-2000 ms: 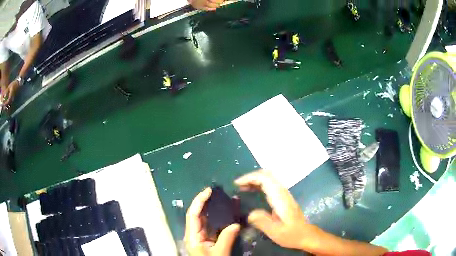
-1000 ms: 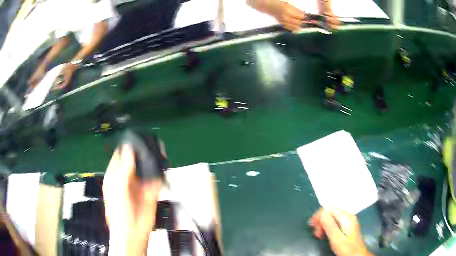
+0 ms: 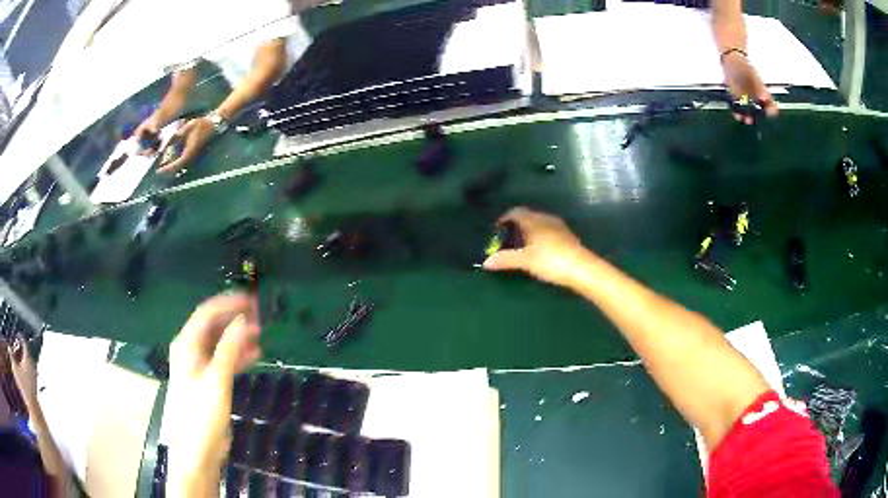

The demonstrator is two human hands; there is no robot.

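Note:
My right hand (image 3: 538, 248) reaches over the green belt (image 3: 428, 336), its fingers closed on a small dark circuit board with a yellow part (image 3: 499, 239). My left hand (image 3: 216, 336) is blurred at the belt's near edge, fingers curled and apart, with nothing clearly seen in it. Just beyond its fingertips lies a dark board with a yellow spot (image 3: 247, 266). A tied black cable (image 3: 349, 323) lies on the belt between my hands. Black top covers (image 3: 316, 401) lie in rows on a white board (image 3: 433, 418), partly behind my left forearm.
More boards with yellow parts (image 3: 742, 224) and dark pieces lie on the belt. A white sheet (image 3: 757, 350) and striped glove (image 3: 831, 401) are at right, partly covered by my sleeve. Across the belt, a person's hand (image 3: 748, 89) holds a part; another person works at upper left.
The view has shifted left. My left hand no longer visibly holds the black piece. My right hand has moved from the white sheet onto the belt and taken hold of a board.

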